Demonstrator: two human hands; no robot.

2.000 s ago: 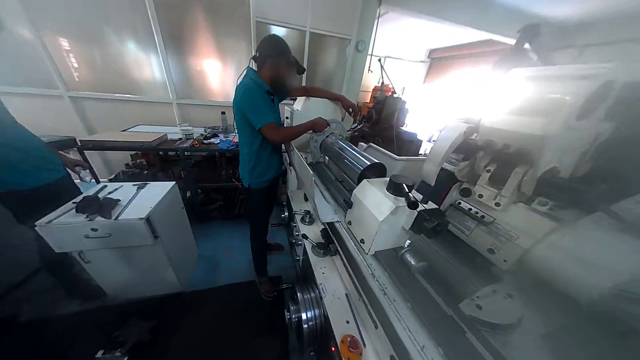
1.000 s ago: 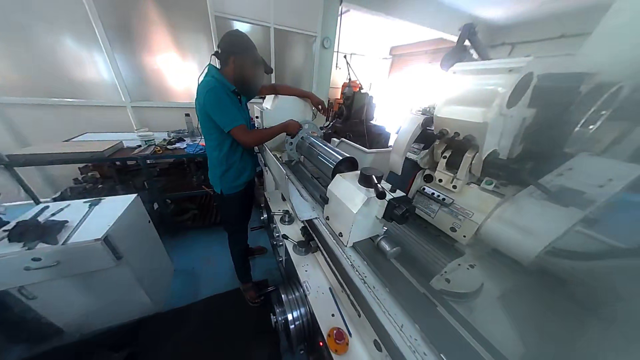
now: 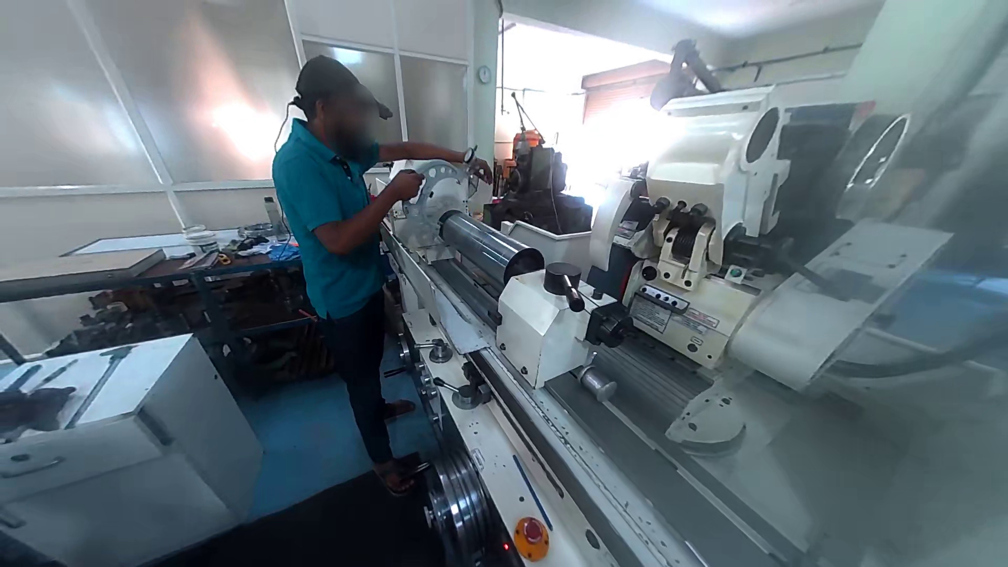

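Note:
Neither my left hand nor my right hand shows in the head view. Before me stretches a long white cylindrical grinding machine. A polished metal cylinder [image 3: 488,246] lies between its round faceplate [image 3: 441,193] and the white tailstock [image 3: 543,323]. On the right stands the wheelhead [image 3: 693,150]. Along the near side are a control lever [image 3: 466,394], a ribbed metal handwheel [image 3: 457,508] and a red push button on an orange base [image 3: 532,539]. A co-worker [image 3: 335,213] in a teal shirt and cap stands by the far end, both hands raised near the faceplate.
At the left is a white cabinet [image 3: 189,425] with tools on its top. Behind it runs a workbench [image 3: 150,268] with jars and small items. A dark machine [image 3: 543,185] stands beyond the grinder. Black matting [image 3: 315,524] covers part of the blue floor. Haze blurs the right side.
The view has turned since the first frame, and the second person at the left edge there is out of sight now. The co-worker remains at the faceplate with hands raised.

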